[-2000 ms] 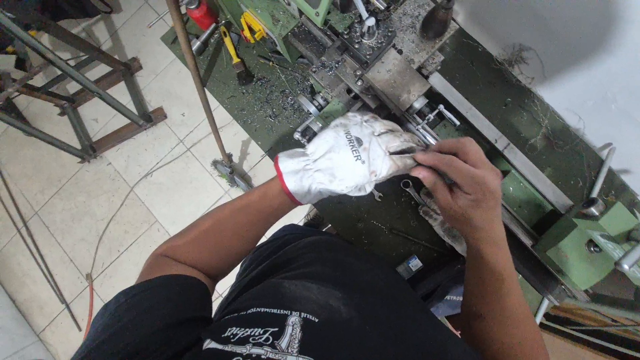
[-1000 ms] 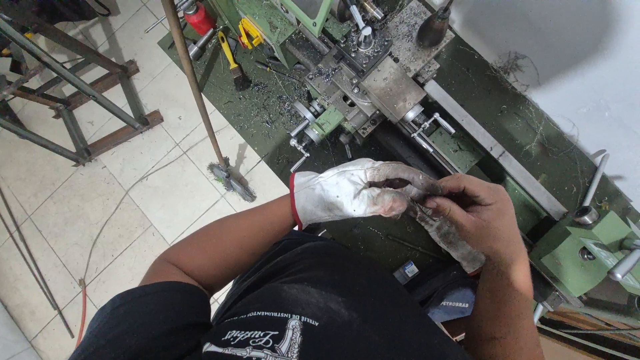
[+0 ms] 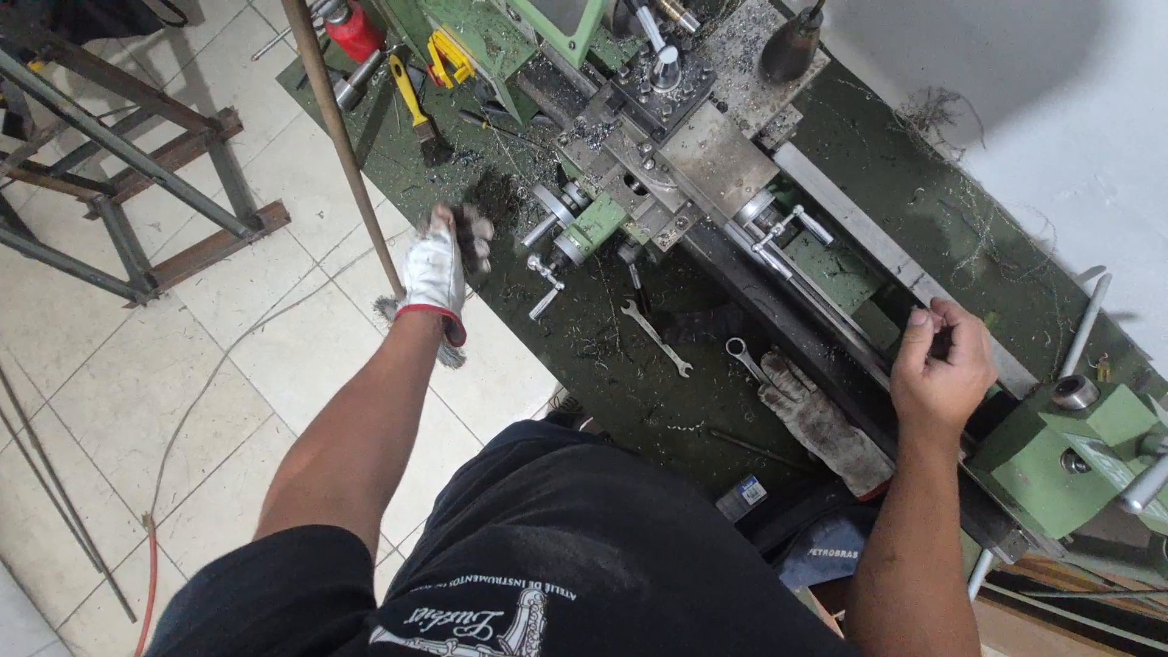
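My left hand (image 3: pixel 444 258), in a white work glove with a red cuff, is over the edge of the green chip tray (image 3: pixel 584 365). Its fingers are apart and slightly blurred, beside a dark heap of metal chips (image 3: pixel 494 199). My bare right hand (image 3: pixel 942 370) is above the bed of a metal lathe (image 3: pixel 912 274), thumb and forefinger together; whether something small is between them is unclear. Below the lathe bed lie a soiled glove (image 3: pixel 826 429), a ring-ended wrench (image 3: pixel 746 358) and an open-end wrench (image 3: pixel 657 338).
The carriage's crank handles (image 3: pixel 547 285) stick out between my hands. A yellow-handled brush (image 3: pixel 415 105) and a red container (image 3: pixel 354 35) are at upper left. A long wooden handle (image 3: pixel 347 146) slants beside my left hand. The green tailstock (image 3: pixel 1068 447) is at right, a metal frame (image 3: pixel 128 173) at left.
My hands were close together over the near side of the lathe; now they are wide apart. The left has moved toward the chip heap, the right toward the tailstock.
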